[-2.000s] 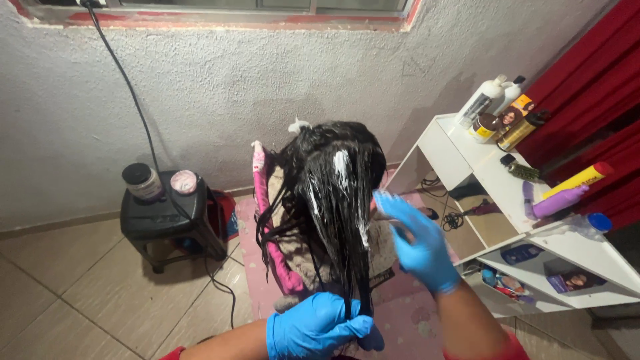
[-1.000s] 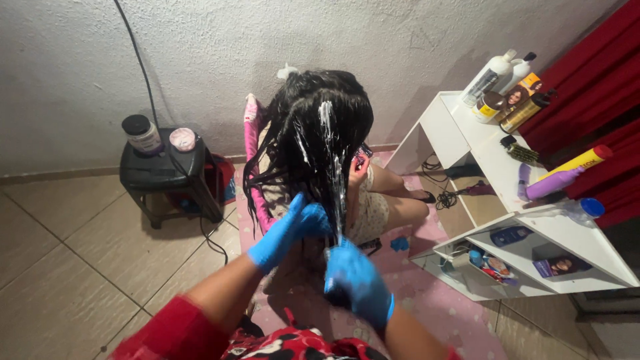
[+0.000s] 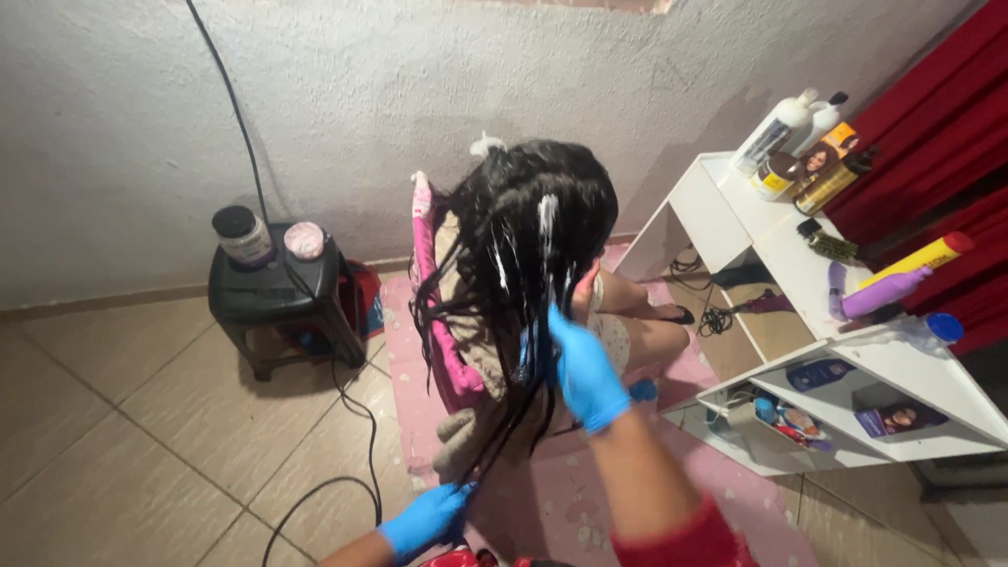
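Note:
A person with long dark wet hair [image 3: 520, 213] sits on a chair with a pink padded edge [image 3: 435, 315]. White cream [image 3: 548, 216] lies in streaks on the hair, and a white blob rests near the top of the head. My left hand [image 3: 429, 516], in a blue glove, grips the tips of a stretched lock low down. Higher up, my right hand [image 3: 587, 374], also gloved in blue, is at the same section of hair with its fingers around the strands; the fingertips are partly hidden.
Left stands a black plastic stool [image 3: 276, 287] with a dark-lidded jar [image 3: 242, 235] and a small open tub [image 3: 305, 240]. A black cable [image 3: 374, 441] runs along the tiled floor. At right, a white shelf unit [image 3: 787, 260] bears bottles and a brush. A pink mat [image 3: 535, 504] lies below.
My left hand has moved down to the ends of the hair. My right hand has moved up along the lock, closer to the head. The hands are farther apart than one second ago.

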